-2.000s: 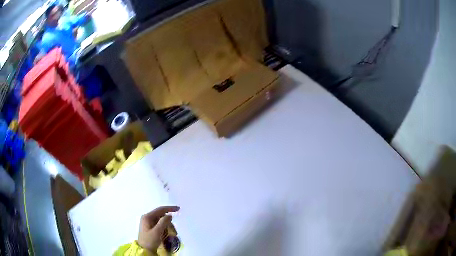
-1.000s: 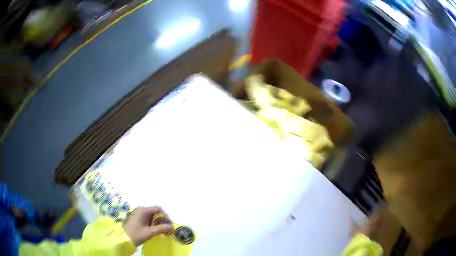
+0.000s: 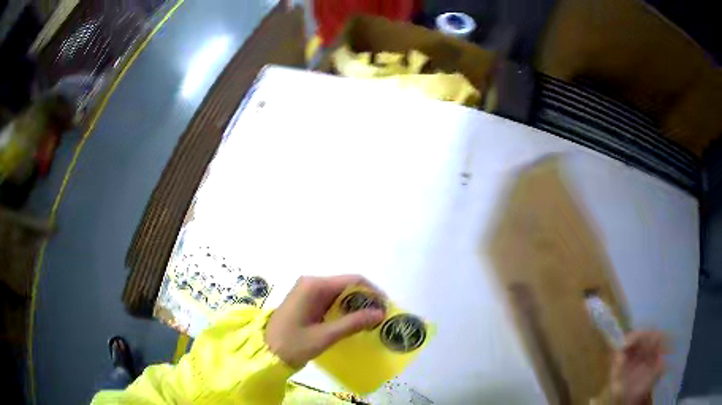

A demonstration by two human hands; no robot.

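My left hand (image 3: 321,316), in a yellow sleeve, grips a small yellow sticker sheet (image 3: 364,360) with two black round labels showing, above the table's near edge. My right hand (image 3: 637,364), blurred at the lower right, holds the whitish carry handle (image 3: 606,320) of a brown carton (image 3: 546,245). The carton is blurred and lies over the right part of the white table, with a dark bar on its wide face. Its near end is cut off by the frame.
The white table (image 3: 332,182) has a stack of label sheets (image 3: 214,281) at its left near corner. Corrugated sheets (image 3: 190,174) line its left side. Beyond the far edge are a waste box (image 3: 475,67) with yellow scraps, a white ring (image 3: 456,24) and dark rollers (image 3: 609,115). A foot (image 3: 120,352) shows lower left.
The view has swung about. The carton, earlier at the table's far edge, is now nearer on the right, its handle in my right hand. My left hand still holds the yellow sheet.
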